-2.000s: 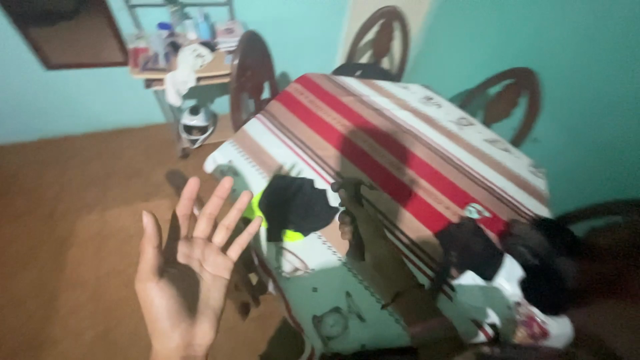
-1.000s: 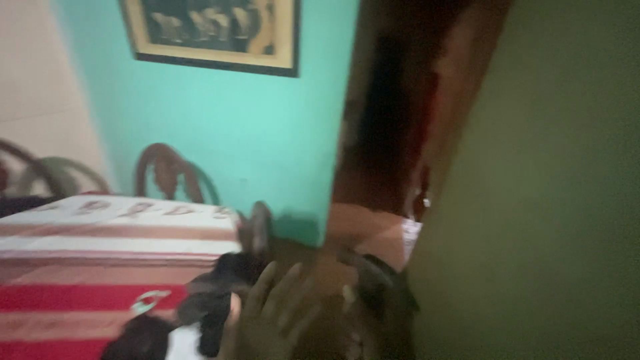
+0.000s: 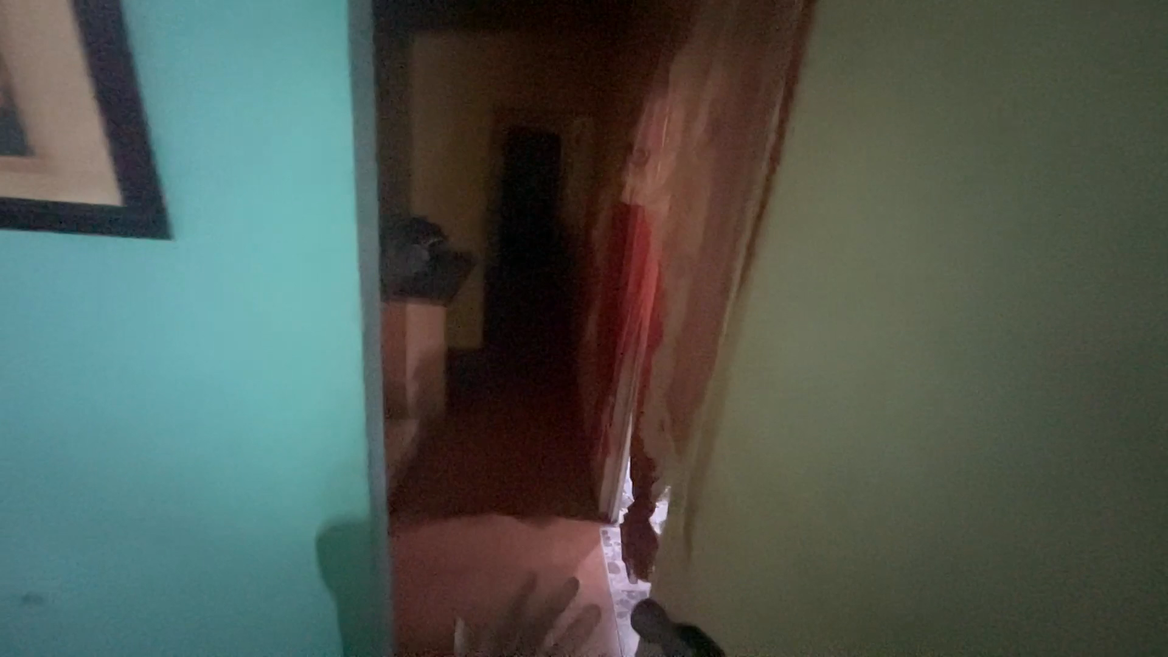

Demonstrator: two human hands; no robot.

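At the bottom edge, my left hand [image 3: 534, 620] is raised with its blurred fingers apart and holds nothing. To its right, only a dark, blurred part of my right hand [image 3: 671, 631] shows at the bottom edge; its grip is hidden. Both hands are in front of the doorway floor [image 3: 493, 557]. Beyond them, a red and pale curtain [image 3: 680, 301] hangs along the right side of the opening.
A turquoise wall [image 3: 255, 319] with a framed picture [image 3: 141, 155] stands left, a green wall [image 3: 940, 328] right. Inside the dim passage, a dark object [image 3: 424, 260] rests on a ledge [image 3: 415, 351]. Patterned light floor [image 3: 630, 593] shows below the curtain.
The view has swung far to the right, from the dining table to the doorway. Both hands now sit lower in view, mostly cut off by the bottom edge.
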